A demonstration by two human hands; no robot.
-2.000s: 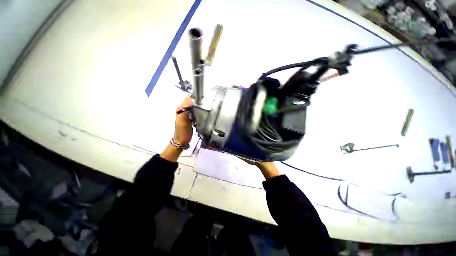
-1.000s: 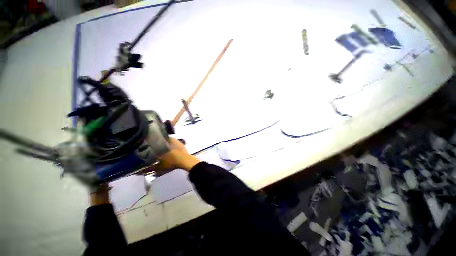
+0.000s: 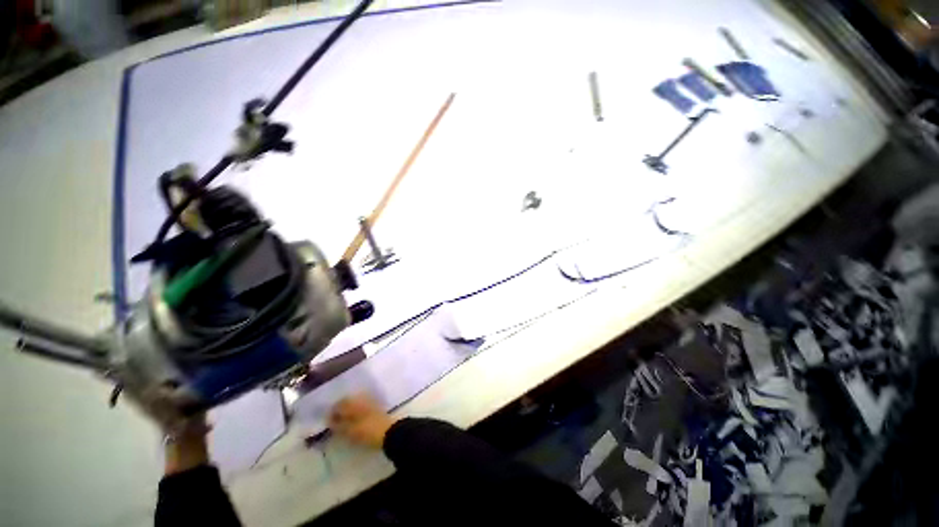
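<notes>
The straight-knife cutting machine (image 3: pixel 242 309) stands at the left, on the lay under white marker paper (image 3: pixel 494 134). My left hand (image 3: pixel 177 414) is at its rear lower side, holding it, fingers mostly hidden by the body. My right hand (image 3: pixel 360 420) is off the machine, low over a paper-topped cut piece (image 3: pixel 412 360) near the table's front edge. Its fingers look bent but are blurred; I cannot tell if they grip anything. A small dark sliver (image 3: pixel 318 436) lies by the fingertips. A dark gap shows between the piece and the lay beside the machine.
A lay clamp (image 3: pixel 377 257) stands by a long orange-brown wooden strip (image 3: pixel 407 175). Another clamp (image 3: pixel 657 162), short bars (image 3: pixel 595 96) and small blue stacks (image 3: pixel 746 78) lie farther right. A dark arm (image 3: pixel 314 62) rises above the machine. Scraps (image 3: pixel 762 412) cover the floor at right.
My right hand has left the machine's side and moved down onto the cut piece. A dark gap now shows beside the machine. Since the oldest frame, the view has swung to the right.
</notes>
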